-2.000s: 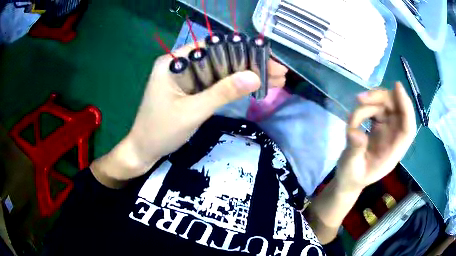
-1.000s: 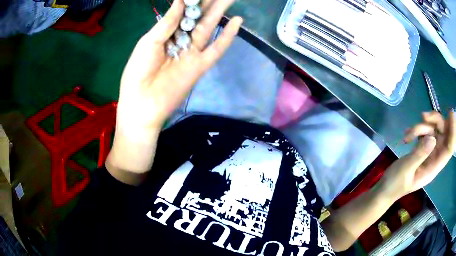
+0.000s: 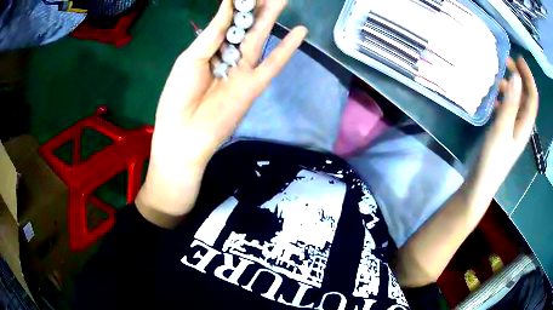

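Observation:
My left hand [image 3: 209, 91] is raised at the upper left and holds several wired metal cylinders [image 3: 235, 34] in a row between thumb and fingers. Their pale silver ends face me, and a bit of red wire shows beside the thumb. My right hand [image 3: 509, 121] is at the right, beside the corner of a clear plastic box, with its fingers raised and partly bent; nothing shows in it. The box [image 3: 418, 91] holds rows of dark cylinders with thin red leads on a white liner [image 3: 470, 91]. The far part of the box is cut off by the top edge.
A slim utility knife [image 3: 538, 150] lies on the green bench [image 3: 515, 175] right of my right hand. A tub of jumbled metal parts [image 3: 526, 15] is at the upper right. A red stool [image 3: 91, 160] stands at the left, with cardboard [image 3: 36, 206] beside it.
My left hand has moved up and turned, so the cylinders show silver ends instead of black, wired ones. My right hand first moved right and down, then up to the box corner.

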